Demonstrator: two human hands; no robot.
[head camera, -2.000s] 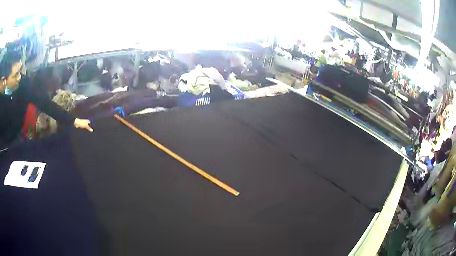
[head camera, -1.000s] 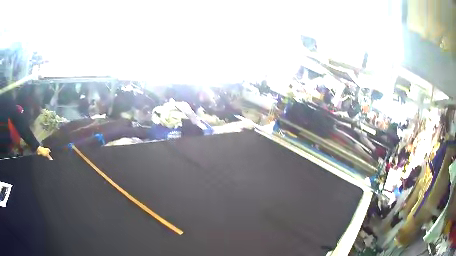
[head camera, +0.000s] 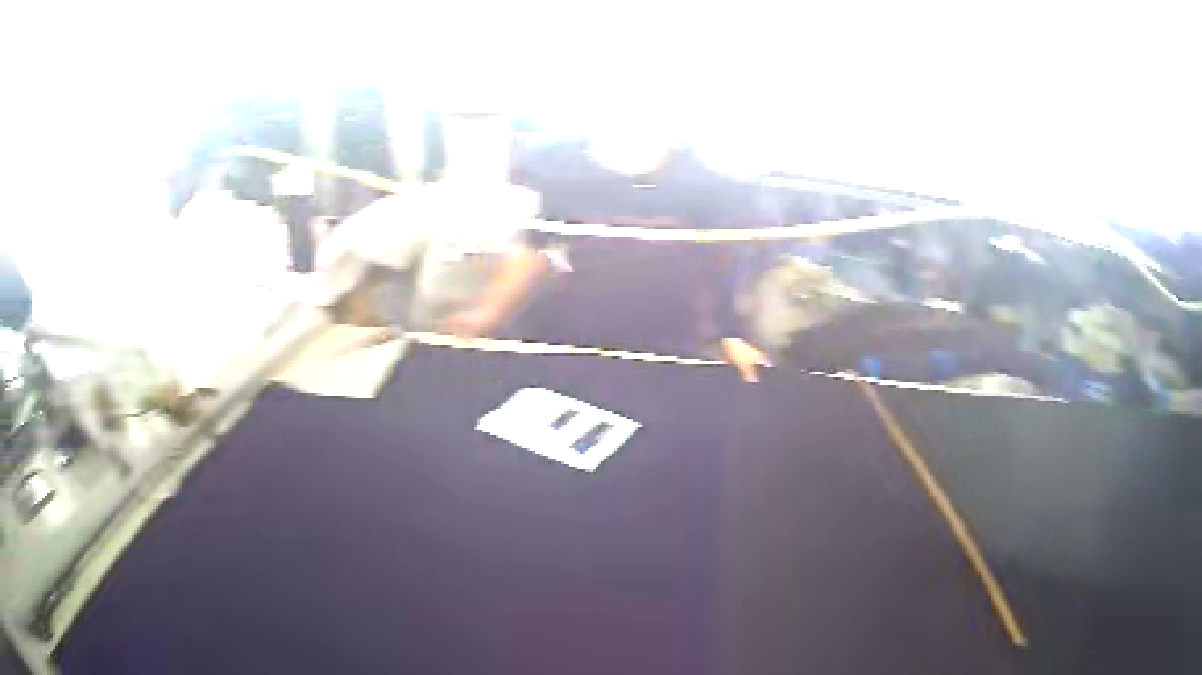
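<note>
Neither of my hands is in the picture. Dark fabric [head camera: 396,528] lies flat in front of me, navy-purple at the left and middle and greyer at the right. A white card with two dark marks [head camera: 560,429] lies on the navy part. A long thin orange-brown stick [head camera: 943,504] lies on the fabric at the right, slanting from the far edge towards me. The view is blurred.
A blurred person [head camera: 606,290] in dark clothing stands at the far side, with a hand [head camera: 745,356] at the table's far edge. The pale table edge [head camera: 119,538] runs along the left. A pale cable [head camera: 778,232] hangs across above the far side.
The view has swung left. The white card is now near the middle and the stick is at the right. The left table edge has come into view.
</note>
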